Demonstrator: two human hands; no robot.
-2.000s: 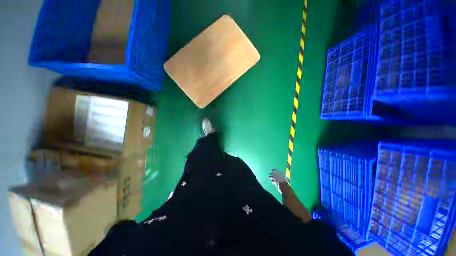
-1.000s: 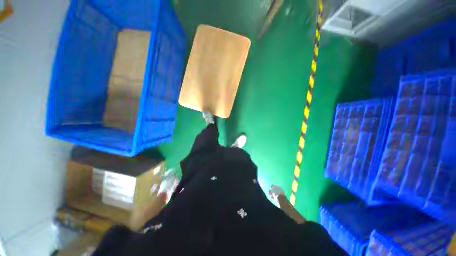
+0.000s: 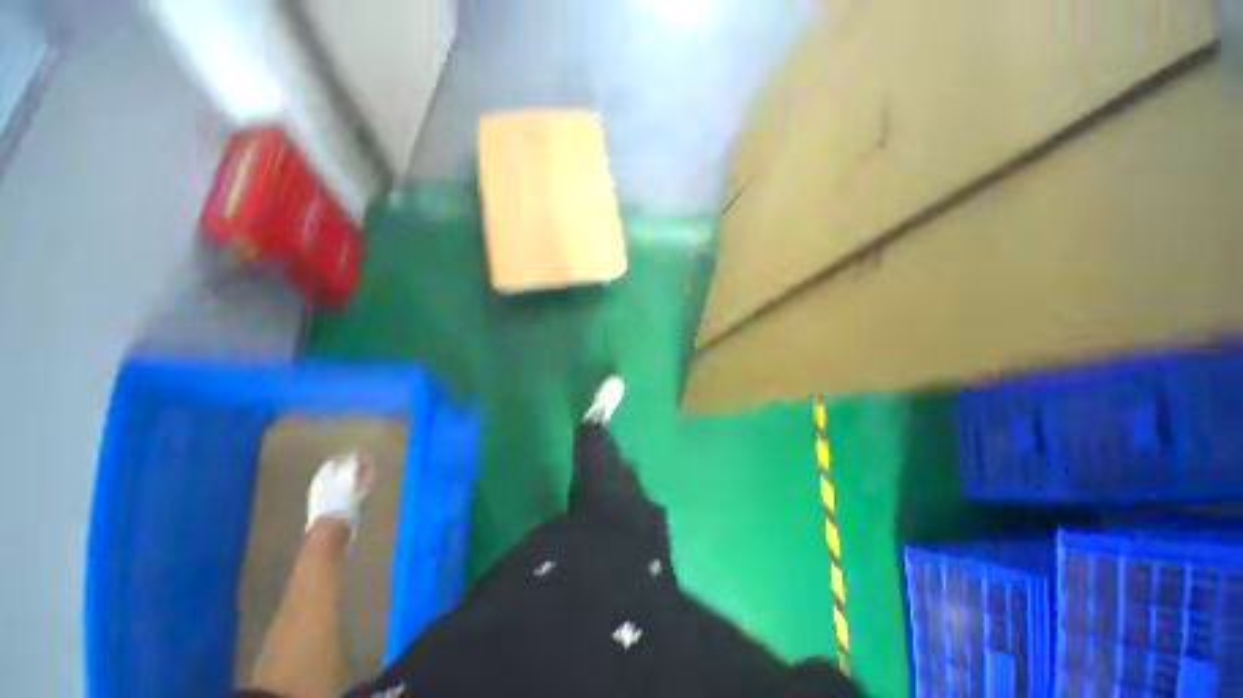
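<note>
My left hand (image 3: 337, 494), in a white glove with fingertips that look bare, is over the open blue crate (image 3: 450, 505) at the lower left. The fingers look partly curled and I see nothing in them, but blur hides the detail. A brown surface shows inside the crate. My right hand is not in view. A light wood board (image 3: 549, 202) with rounded corners lies on the floor ahead of my white shoe, with a gap between them.
A red crate or box (image 3: 282, 216) stands at the upper left beside a pale panel. Large brown cartons (image 3: 941, 232) fill the upper right. Blue crates (image 3: 981, 614) stand at the lower right, beyond yellow-black floor tape (image 3: 830, 532).
The board is now farther up on the floor. My left hand has swung out over the blue crate. My right hand has left the view. The large cartons and the red box have come into view.
</note>
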